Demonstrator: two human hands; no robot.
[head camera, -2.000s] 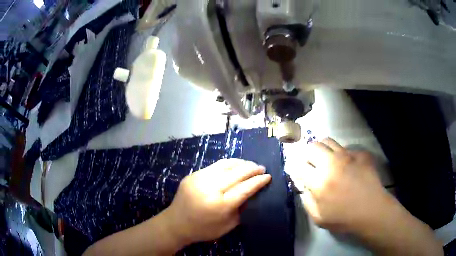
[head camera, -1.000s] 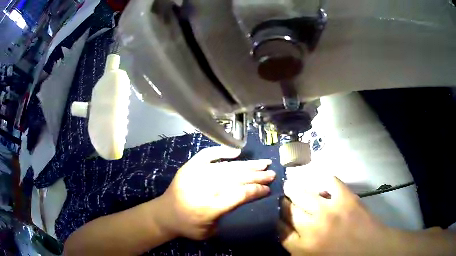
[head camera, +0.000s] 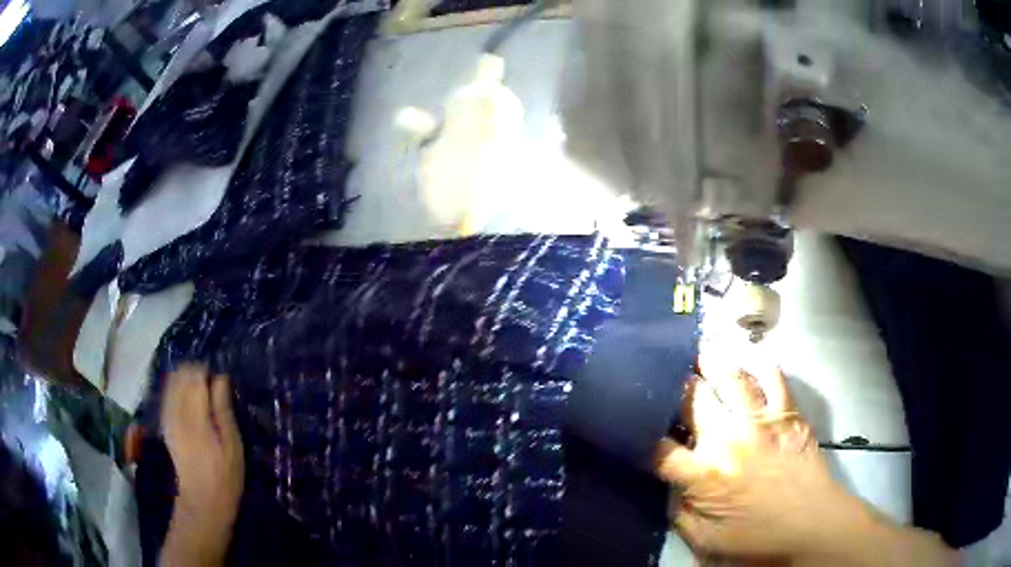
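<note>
The navy checked tweed panel (head camera: 443, 443) lies in front of the machine, with a fold or ridge across it. The plain dark strip (head camera: 632, 366) runs along its right side, up to the presser foot area (head camera: 684, 294) in bright light. My left hand (head camera: 202, 432) lies on the panel's left part, slightly blurred, fingers together and pointing away; whether it grips cloth is unclear. My right hand (head camera: 748, 460) is at the strip's right edge just below the foot, thumb over the strip, its edge between thumb and fingers.
The sewing machine head (head camera: 909, 166) fills the upper right. The cream lamp (head camera: 475, 138) stands left of the needle. Cut tweed pieces (head camera: 283, 166) and pale sheets (head camera: 166, 227) lie at the left. Dark strips (head camera: 942, 377) lie under the machine arm at right.
My left hand has moved from the strip near the foot to the panel's far left. My right hand remains beside the strip's edge. The camera view has shifted, showing more of the panel.
</note>
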